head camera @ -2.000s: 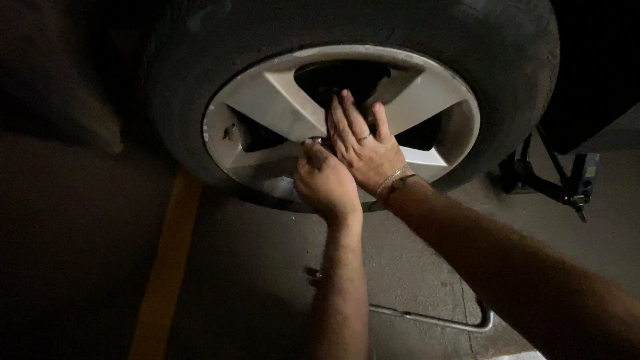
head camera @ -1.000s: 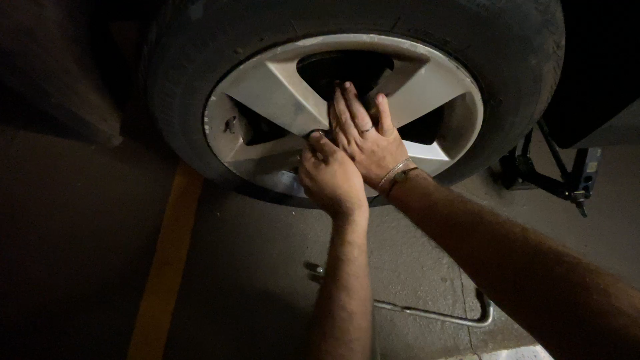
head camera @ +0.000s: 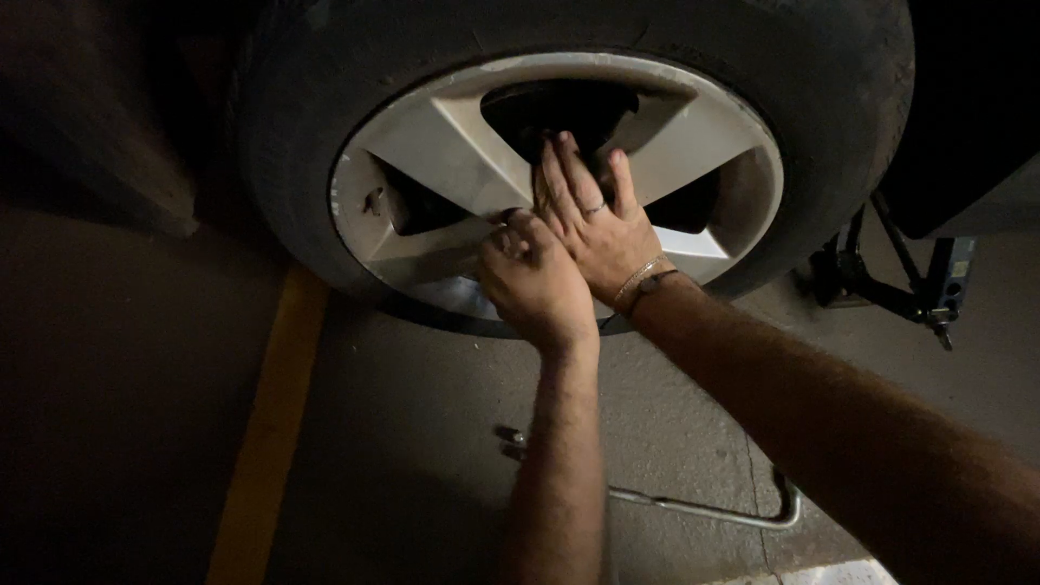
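Note:
A silver alloy wheel (head camera: 479, 154) with a black tire (head camera: 301, 162) fills the upper middle of the view. My right hand (head camera: 601, 227) lies over the wheel's centre, back up, with a ring, a thin bracelet and a dark band; its fingers point up across the hub, and their tips reach the dark gap between two spokes. Just left of it and touching it, my left hand (head camera: 536, 280) has its fingers curled at the hub's lower left. A small dark spot shows at its fingertips, but what they hold, if anything, is hidden.
A bent metal wheel wrench (head camera: 715, 510) lies on the concrete floor, partly behind my left forearm. To the right of the tire stands a dark scissor jack (head camera: 902, 296). A yellow painted line (head camera: 272, 422) runs along the floor at left.
My left hand's curled fingers have shifted slightly at the hub. My right hand has stayed over the wheel's centre.

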